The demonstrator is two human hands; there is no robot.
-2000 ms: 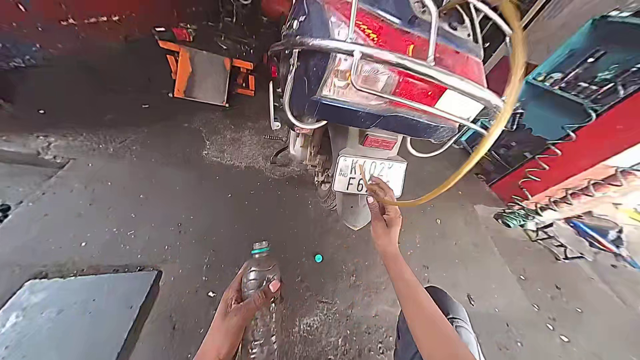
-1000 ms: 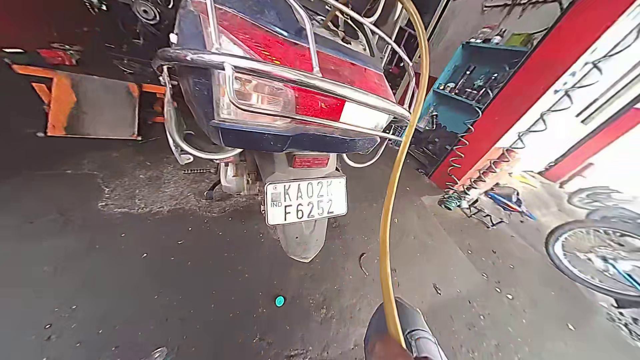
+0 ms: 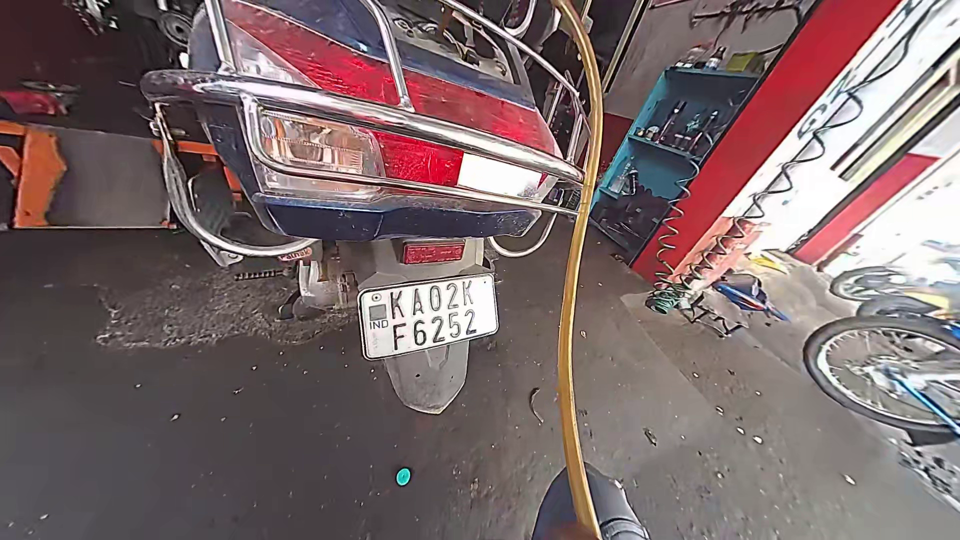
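Observation:
A blurred sliver of my right hand [image 3: 568,532] shows at the bottom edge, against the lower part of a yellowish flexible hose [image 3: 570,352]; the fingers' details are cut off. The hose rises past the right side of a dark blue scooter's rear and leaves at the top. My left hand is out of view. The scooter has a red and clear tail light [image 3: 322,146], a chrome guard rail [image 3: 360,112], a white number plate [image 3: 428,315] and a grey rear mudguard [image 3: 431,379]. No bottle is visible.
A small green disc, perhaps a cap [image 3: 403,476], lies on the dark floor. A dark shoe [image 3: 600,506] is beside the hose. An orange-framed stand [image 3: 94,176] stands left, a teal tool shelf [image 3: 667,139] right. Coiled air hoses [image 3: 679,232] hang by a red pillar [image 3: 757,142]; motorcycle wheels [image 3: 885,375] are far right.
My left hand and the clear plastic bottle it held have left the view. My right hand has gone from in front of the number plate to the bottom edge. The view has shifted closer to the scooter.

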